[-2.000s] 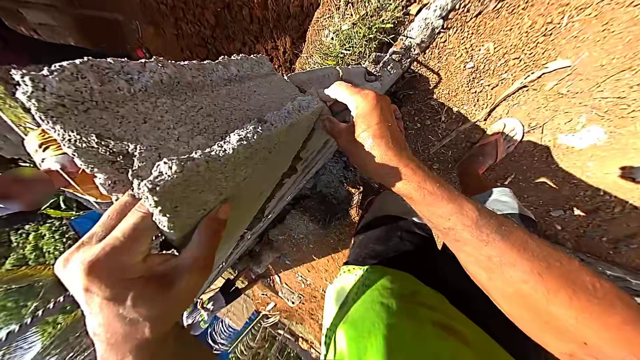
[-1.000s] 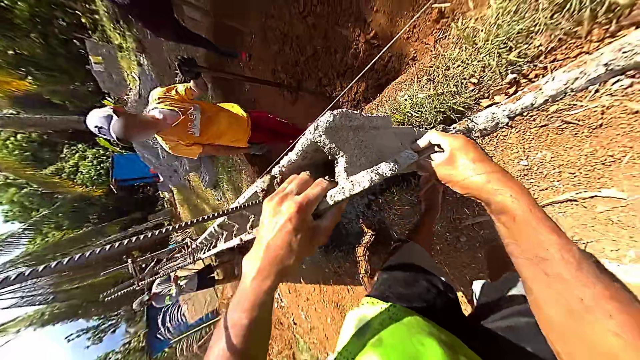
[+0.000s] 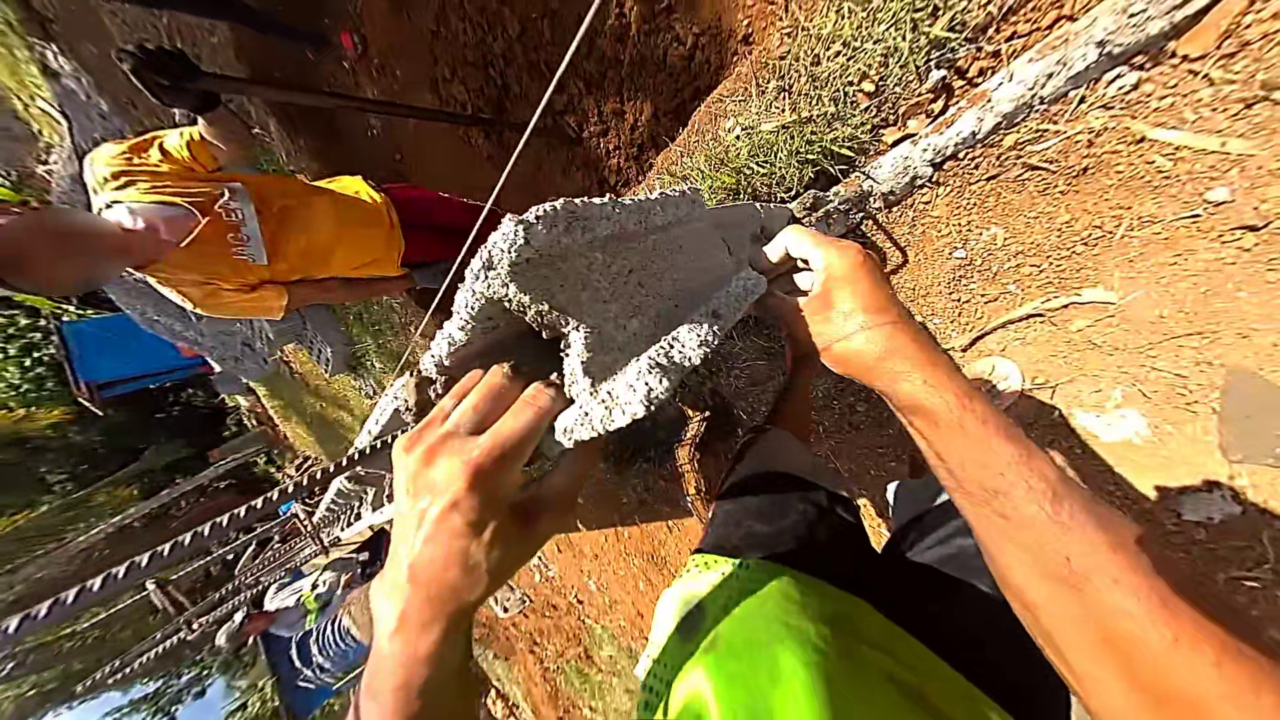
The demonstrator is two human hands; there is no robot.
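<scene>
A grey, rough-edged hollow concrete block (image 3: 640,290) lies between my two hands, its jagged cavity facing my left side. My left hand (image 3: 470,480) grips the near left edge of the block, fingertips at the cavity's rim and thumb underneath. On the block's right end, my right hand (image 3: 825,295) has its fingers curled over the corner and its thumb close to them. What lies directly beneath the block is mostly hidden.
A taut string (image 3: 515,160) runs past the block. A person in an orange shirt (image 3: 290,230) holds a long-handled tool (image 3: 350,100) near dug soil. Steel rebar (image 3: 200,540) extends at lower left; a narrow concrete edge (image 3: 1030,80) runs upper right. Another person (image 3: 300,600) is farther off.
The view has swung, bringing the person in the orange shirt into sight. Both hands stay on the block, which has moved away from close in front of the camera and sits lower beside the string.
</scene>
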